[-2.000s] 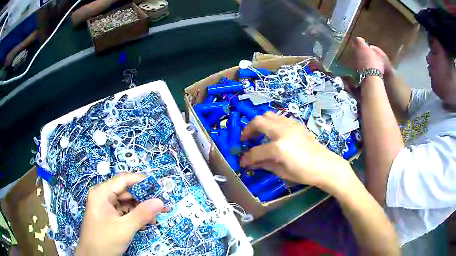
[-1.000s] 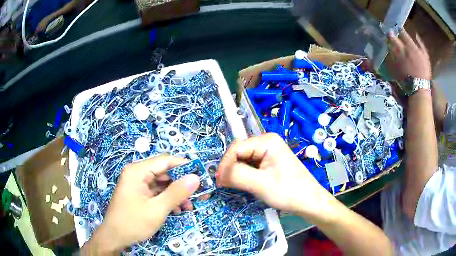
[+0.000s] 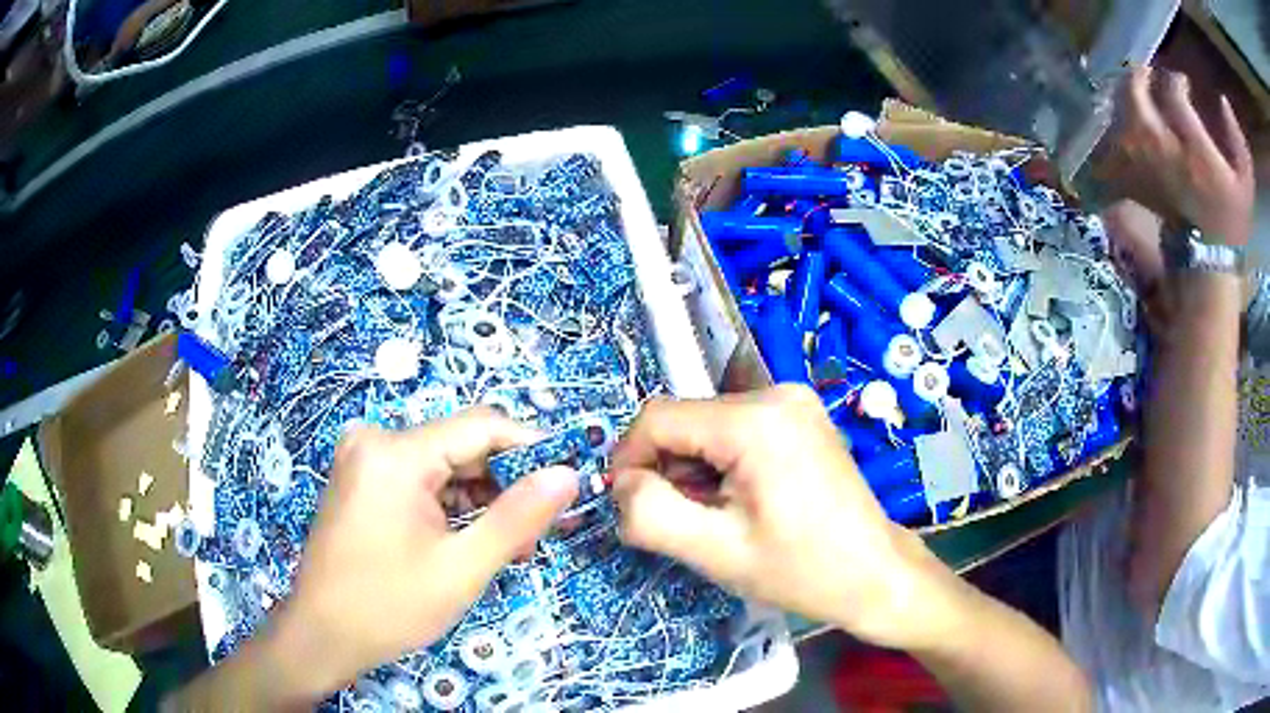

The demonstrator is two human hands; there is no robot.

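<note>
My left hand pinches a small blue circuit board between thumb and fingers, over the white tray heaped with wired boards. My right hand pinches a small white and red piece, perhaps a connector, at the board's right edge; whether it is seated cannot be told. The right carton holds blue battery packs, white rings and flat grey plates. My right hand and forearm cover part of the tray's right rim.
A small brown carton with pale bits is at the left, beside a green and silver reel. Behind lies the dark green belt with loose wired parts and a lit unit. Another person's hand is at the upper right.
My right hand moved from the carton of batteries to the board in my left hand, and its fingertips are now closer to it. A lit unit now shows on the belt.
</note>
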